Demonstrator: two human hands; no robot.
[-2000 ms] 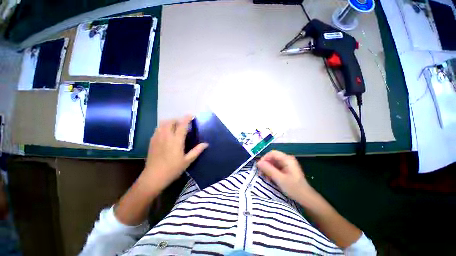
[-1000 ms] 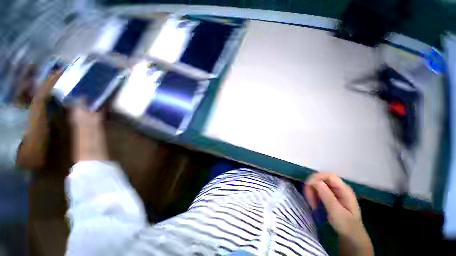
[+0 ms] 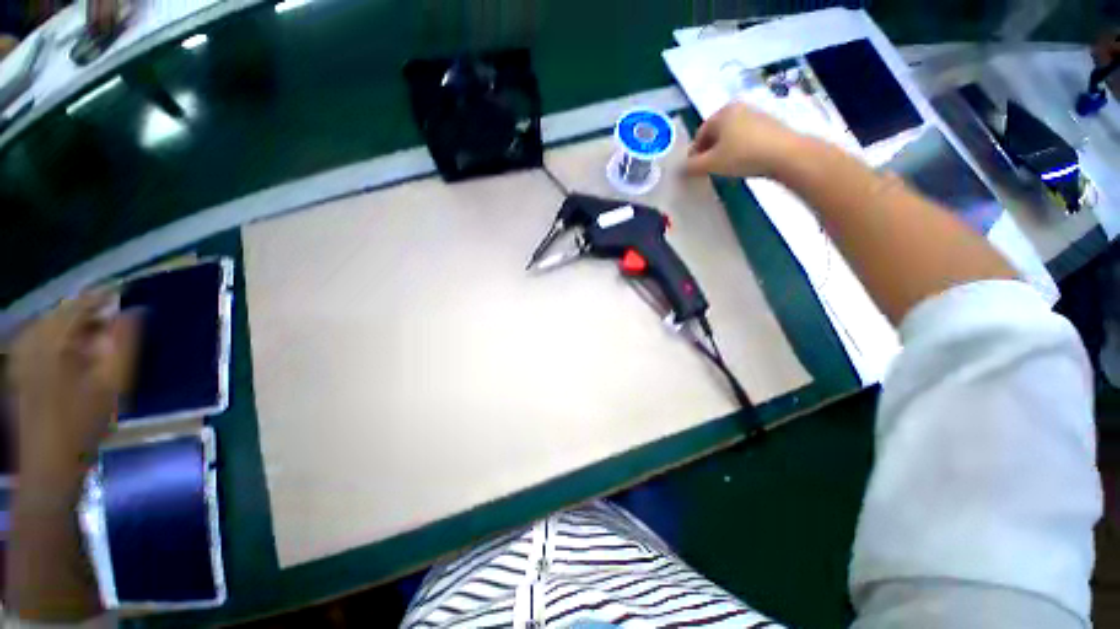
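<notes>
My left hand (image 3: 76, 356) is blurred at the left, over or in front of a dark-faced tablet assembly (image 3: 182, 332); I cannot tell if it holds anything. Another tablet assembly (image 3: 160, 516) lies just nearer. My right hand (image 3: 743, 141) reaches out past the solder spool (image 3: 639, 145) to the near-left border of white paper; its fingertips are close together and nothing is clearly seen in them. On the paper lies a tablet assembly with a dark panel (image 3: 863, 90) and wires on its pale half. The soldering gun (image 3: 639, 246) lies on the beige mat (image 3: 405, 381).
A black holder (image 3: 475, 117) stands at the mat's far edge. The gun's cord (image 3: 731, 375) runs over the near edge. More sheets and a shiny dark device (image 3: 1038, 148) are at the right. Another person's hand (image 3: 1105, 62) shows at the far right edge.
The view has swung right. The tablet assembly on my lap earlier is gone from there. My left arm reached out left among the slabs; my right hand has moved from the near edge to the spool's far side.
</notes>
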